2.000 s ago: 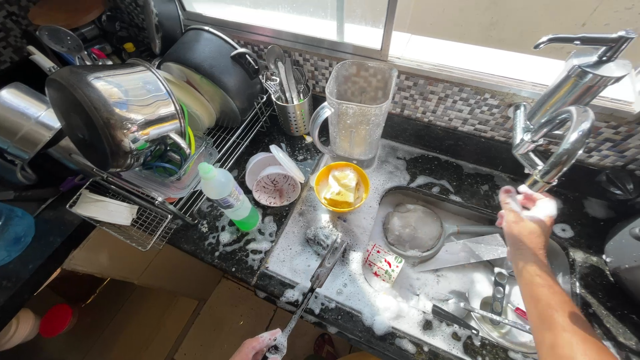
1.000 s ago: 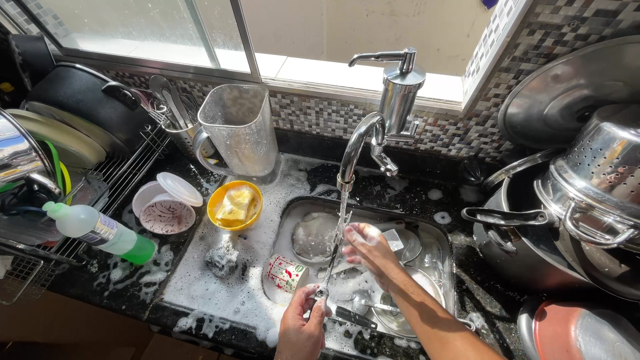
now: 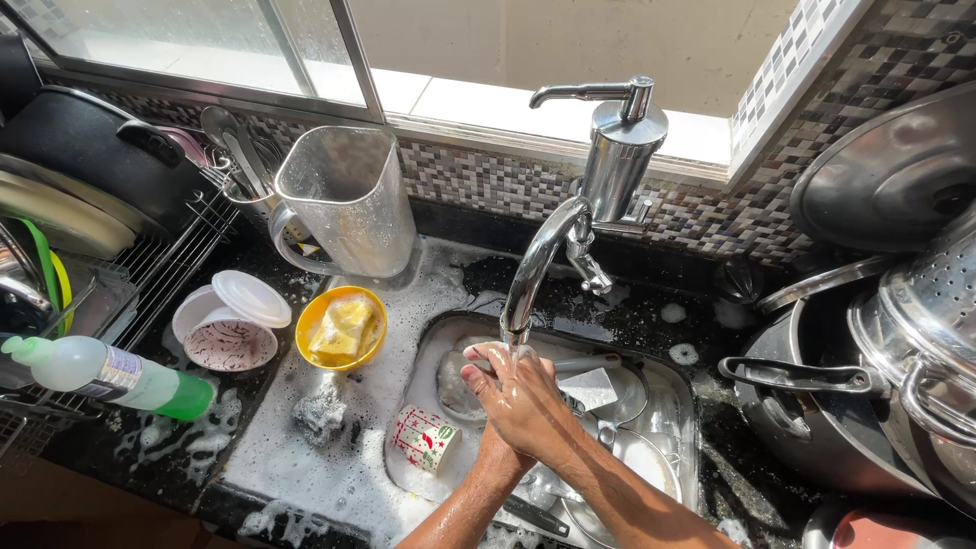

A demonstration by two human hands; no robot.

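My right hand (image 3: 534, 408) lies over my left hand (image 3: 503, 448) under the spout of the chrome faucet (image 3: 545, 259), with water running onto them. The left hand is mostly hidden; whether something is between the hands cannot be told. Below them, the steel sink basin (image 3: 686, 427) holds a sieve (image 3: 629, 396), a printed cup (image 3: 425, 440) on its side, a black-handled utensil (image 3: 536, 516) and other soapy dishes. To the left stand a yellow bowl (image 3: 306, 324) with a foamy yellow sponge (image 3: 343, 329), a foamy scouring pad (image 3: 320, 415) and a clear pitcher (image 3: 343, 206).
A green dish soap bottle (image 3: 126, 381) leans at the left by white plastic tubs (image 3: 229, 339) and a wire dish rack (image 3: 164, 274). At right are a large pot (image 3: 808, 427), a steamer (image 3: 926, 305) and a big lid (image 3: 888, 171). A chrome dispenser (image 3: 621, 164) stands behind the faucet.
My hands, apart two seconds ago with a long utensil in the left, have come together beneath the spout. Water ran a second ago too. The view has swung right from the earliest frame.
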